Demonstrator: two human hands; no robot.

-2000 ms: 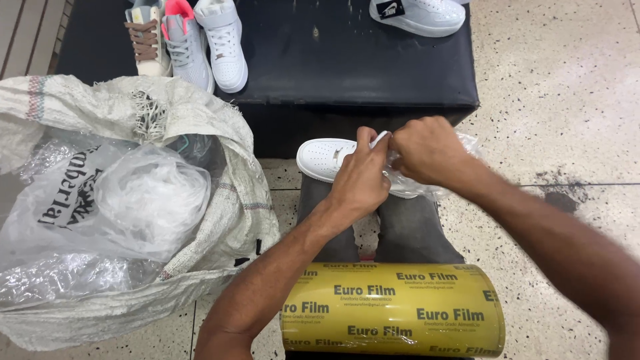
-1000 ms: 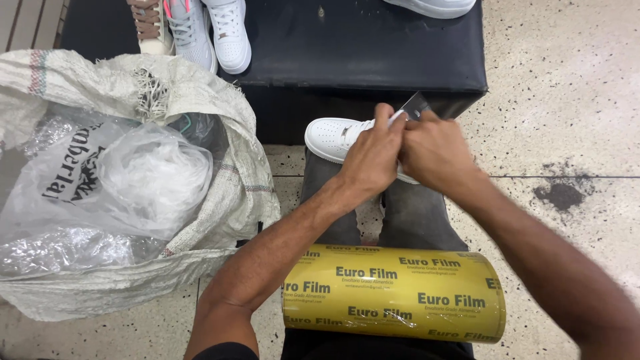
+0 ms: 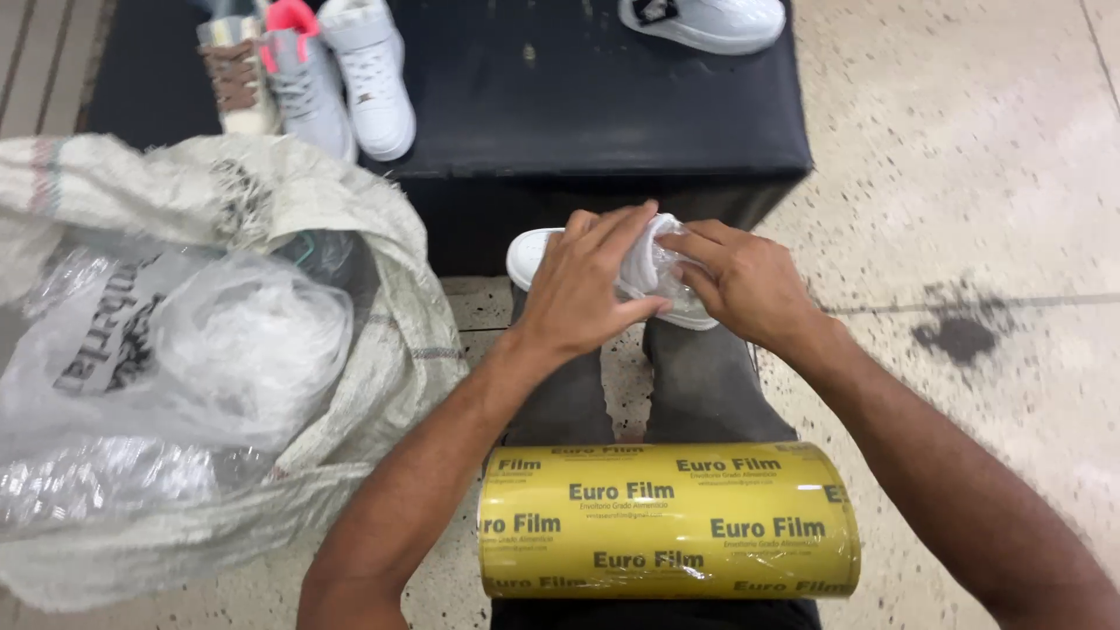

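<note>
A white sneaker (image 3: 528, 255) lies across my knees, toe to the left, with clear plastic film (image 3: 681, 284) bunched at its opening and heel. My left hand (image 3: 588, 284) is spread over the middle of the shoe, its fingers by the tongue and its thumb near the opening. Fingers of my right hand (image 3: 744, 276) press into the film at the opening from the right. Whether either hand grips the shoe firmly is hard to tell. On my lap, nearer my body, rests a yellow printed roll of Euro Film plastic wrap (image 3: 669, 521).
To the left stands a white woven sack (image 3: 398, 350) holding plastic bags and crumpled film (image 3: 254, 350). Several sneakers (image 3: 372, 83) stand at the left of a black padded bench (image 3: 542, 105). Another white sneaker (image 3: 713, 22) lies at its right. A dark stain (image 3: 962, 332) marks the speckled floor.
A dark, flat piece showing between my hands one second ago is no longer visible. My left hand has opened over the shoe, and my right fingers have moved to its opening.
</note>
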